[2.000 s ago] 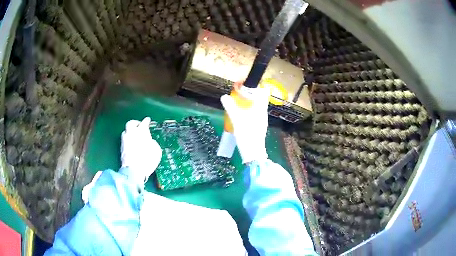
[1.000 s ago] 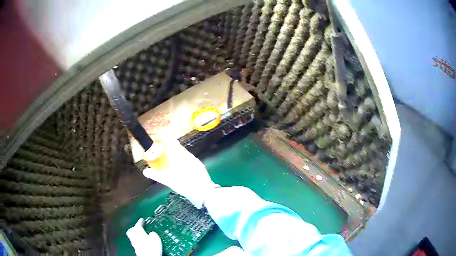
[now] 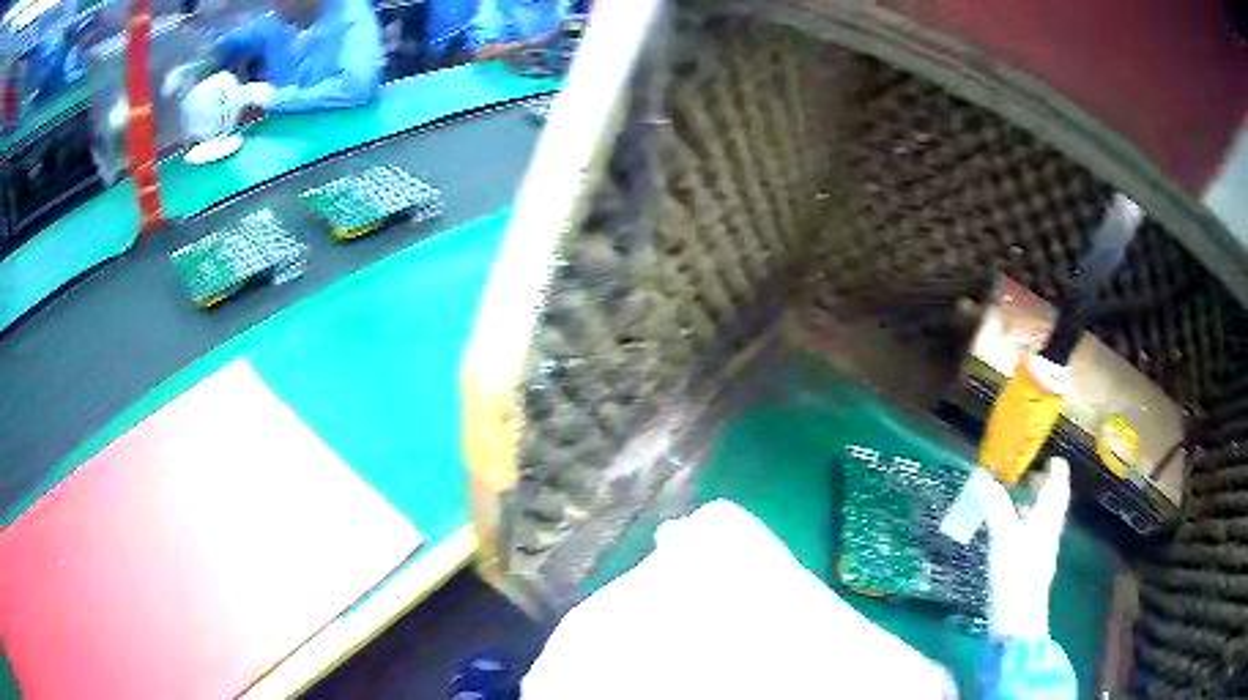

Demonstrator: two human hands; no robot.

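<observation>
A green circuit board with rows of silvery parts lies on the booth's green floor. The blasting nozzle, with a yellow-orange grip and flat white tip, hangs from a dark hose over the board's right side. My right hand, in a white glove, is just below the grip and beside the tip; its fingers are spread and not closed around the nozzle. My left hand is not in view. A large white padded cloth fills the booth's near opening and hides what lies under it.
A metallic box with a yellow ring stands at the booth's back. Brown ridged foam lines the walls. Left of the booth are a red mat and a dark conveyor with boards. A person in blue is across it.
The view has swung left, bringing in the conveyor and red mat. My right hand has opened off the nozzle's grip. My left hand, earlier at the board's edge, has gone from view.
</observation>
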